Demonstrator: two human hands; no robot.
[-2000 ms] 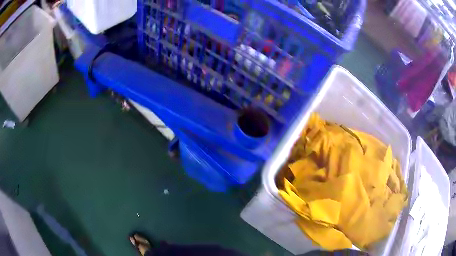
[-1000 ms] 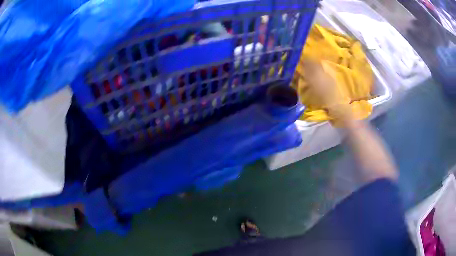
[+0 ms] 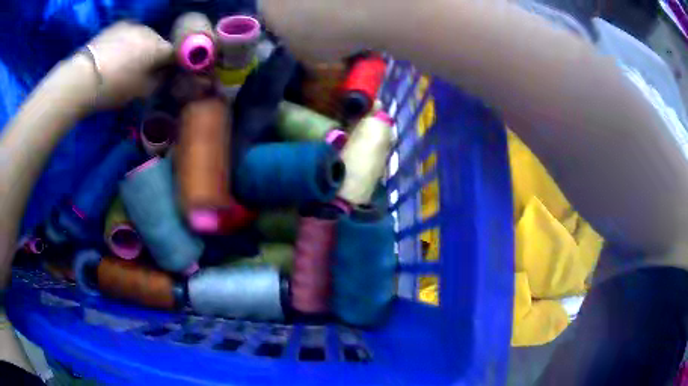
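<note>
A blue slotted basket (image 3: 471, 226) fills the middle of the view, holding several thread cones in mixed colours. A red thread cone (image 3: 364, 81) with a dark end lies near the basket's right wall. An orange-brown cone (image 3: 204, 154) and a teal cone (image 3: 281, 173) lie in the middle. My left hand (image 3: 130, 62) is at the back left over the cones, its fingers beside a pink-ended cone (image 3: 196, 51); whether it grips anything is unclear. My right hand (image 3: 302, 26) reaches over the back of the basket, blurred and cut off by the top edge, its fingers hidden.
Yellow fabric pieces (image 3: 547, 249) lie to the right of the basket, partly behind my right forearm. Blue plastic (image 3: 45, 38) lies at the upper left. A pale translucent bin (image 3: 641, 68) is at the upper right.
The view has moved in close over the basket, so its cones now show from above. My left hand has come into view. My right arm has moved from over the yellow fabric to across the basket.
</note>
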